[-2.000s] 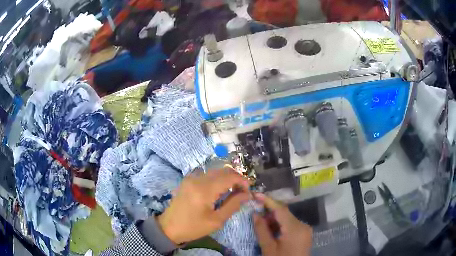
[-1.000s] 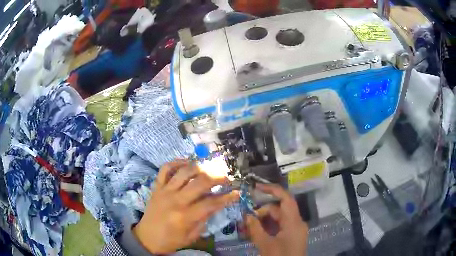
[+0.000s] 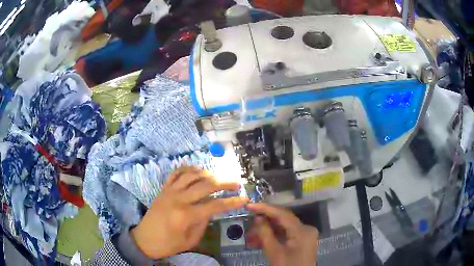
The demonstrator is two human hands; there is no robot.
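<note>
The pale blue smocked panel lies left of the needle area, its ruffled part running under my left hand to the bright lamp. My left hand lies on the cloth with fingers spread, fingertips just in front of the needle area of the white and blue overlock machine. My right hand is right of it, thumb and finger pinched at the cloth edge by the left fingertips. The held edge is small and partly hidden by the fingers.
A blue-white floral heap with a red and white tie is at the left on an olive-green surface. Dark thread snips lie right of the machine front. Dark and orange-red fabric is behind.
The ruffled part of the panel now shows spread flat left of the needle. My right fingers have moved from just beside the needle area to the cloth edge in front. The view has shifted slightly.
</note>
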